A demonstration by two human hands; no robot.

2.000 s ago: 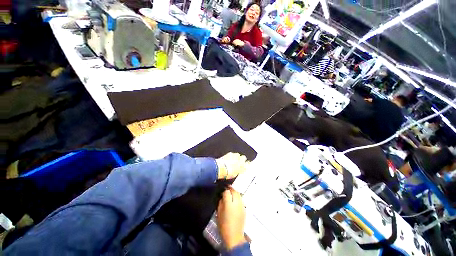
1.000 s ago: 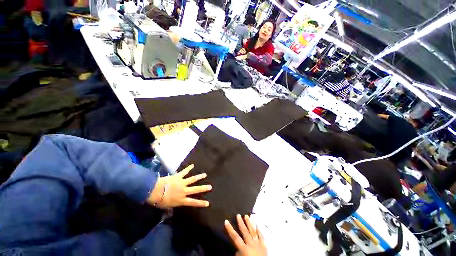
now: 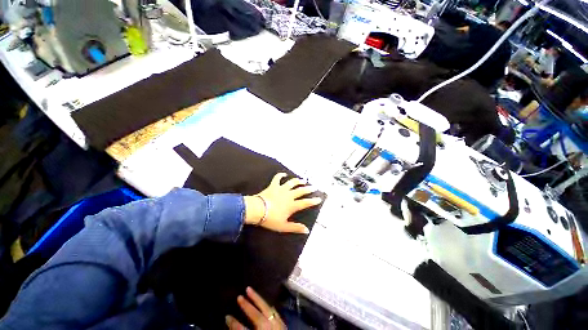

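A dark brown-black cut panel (image 3: 232, 169) lies flat on the white table and hangs over its front edge toward my lap. A narrow dark strip (image 3: 187, 155) sticks out at its far left corner. My left hand (image 3: 284, 205) rests flat on the panel near its right edge, fingers spread, gripping nothing. My right hand (image 3: 256, 314) is at the bottom of the picture, partly cut off, with fingers apart on the lower part of the panel. The needle area (image 3: 362, 185) of the white sewing machine is to the right of the panel, apart from it.
Two dark waiting panels (image 3: 164, 90) lie across the table's far side. The sewing machine head (image 3: 451, 174) stands at right, with a dark band (image 3: 422, 161) draped over it. Another machine (image 3: 80, 38) is at upper left. A blue bin (image 3: 80, 216) is left of my sleeve. Dark cloth (image 3: 412, 87) is heaped behind.
My left hand has moved right across the panel, and my right hand is lower in the picture. Earlier both hands were together at the panel's edge; then they spread over it. The view has turned downward.
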